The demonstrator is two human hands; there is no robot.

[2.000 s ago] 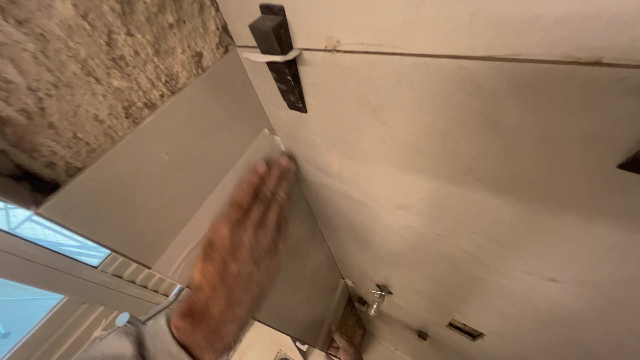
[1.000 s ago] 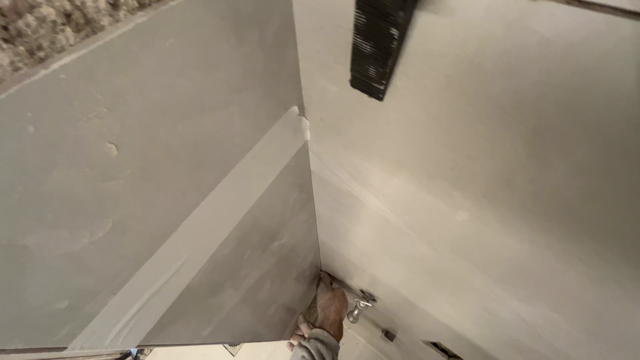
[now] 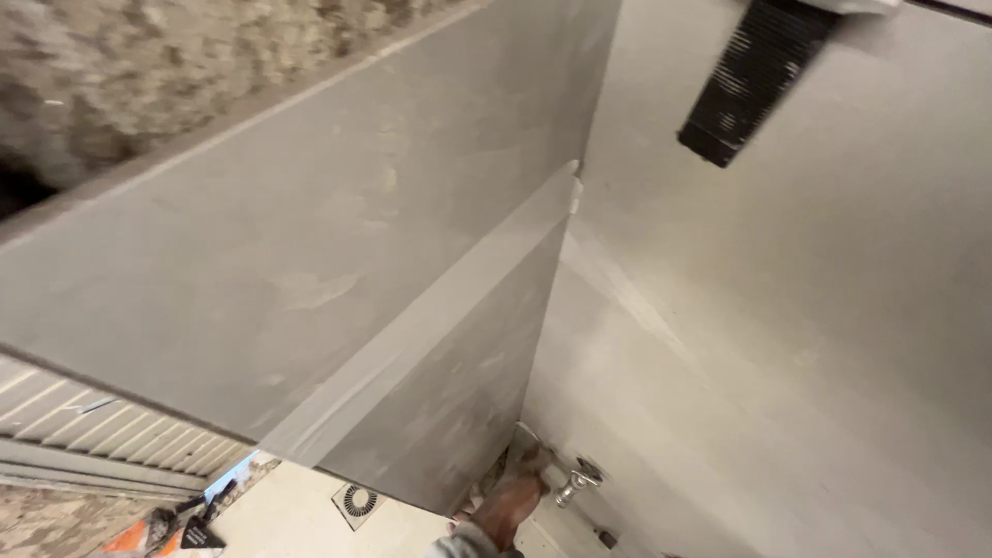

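Observation:
A large grey wall tile (image 3: 310, 256) meets the light tiled wall (image 3: 775, 310) at a corner. A paler strip (image 3: 426, 310) runs diagonally across its face, and white material (image 3: 575, 194) shows at the joint. My right hand (image 3: 508, 496), in a grey sleeve, is low in the corner by the tile's bottom edge; its fingers are blurred and partly hidden, so whether it grips the tile cannot be told. Out of view is my left hand. A black ridged plastic wedge (image 3: 748, 85) sticks out from the wall at upper right.
Rough bare wall (image 3: 194, 70) borders the tile's top. A chrome valve (image 3: 577, 482) projects beside my right hand. Below are a floor drain (image 3: 359, 501), orange and black items (image 3: 167, 535) at lower left, and a slatted panel (image 3: 101, 418).
My left hand, blurred over the grey tile two seconds ago, has left the view. My right hand stays low in the corner. The view has moved closer to the tile.

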